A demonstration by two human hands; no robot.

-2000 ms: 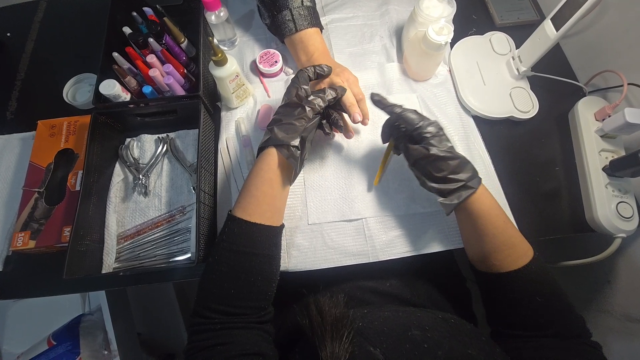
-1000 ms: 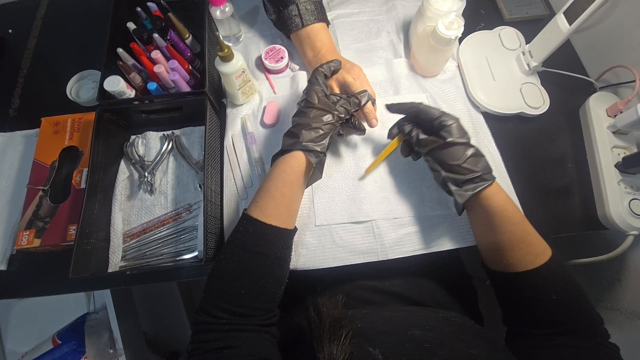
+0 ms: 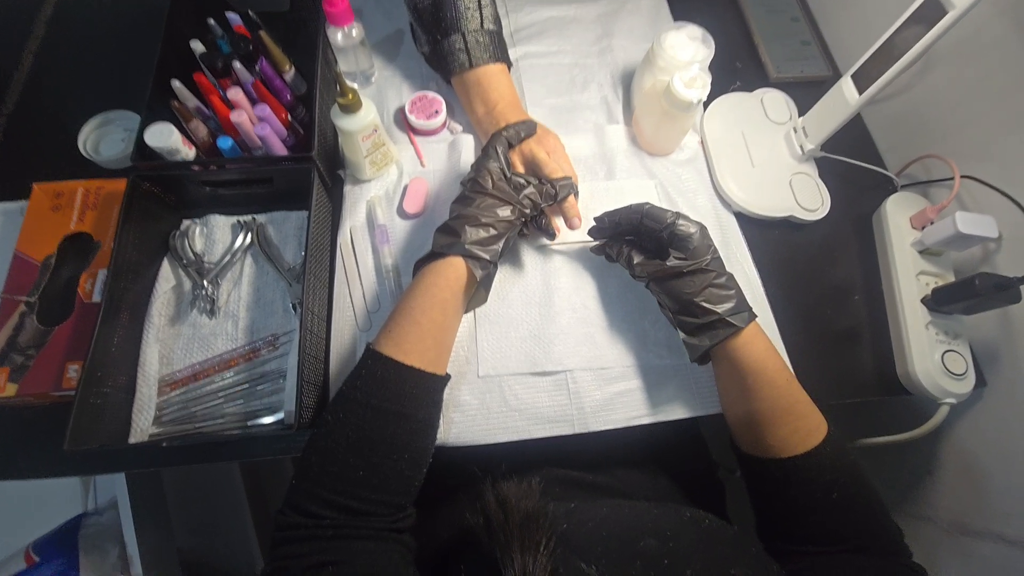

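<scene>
My left hand [image 3: 500,204], in a black disposable glove, grips the fingers of another person's hand [image 3: 544,156], which reaches in from the top of the view. Also gloved in black, my right hand [image 3: 668,268] pinches one end of a thin, pale nail file [image 3: 566,242]. The file's far end lies close to that person's fingertips; whether it touches a nail I cannot tell. Beneath the hands a white paper towel [image 3: 560,336] is spread over a larger white cloth. Left of my left hand lie a pink nail buffer [image 3: 415,197] and two slim files [image 3: 352,276].
At left, black mesh trays hold nail polish bottles [image 3: 240,112], cuticle nippers [image 3: 204,272] and metal tools [image 3: 224,392]. A glue-type bottle [image 3: 362,136] and a pink jar [image 3: 426,112] stand near the other person's wrist. White pump bottles [image 3: 668,96], a lamp base [image 3: 764,156] and a power strip [image 3: 920,296] are at right.
The yellow side of the thin tool in my right hand no longer shows; it now looks pale and points left. My right hand has come nearer to the other person's fingers.
</scene>
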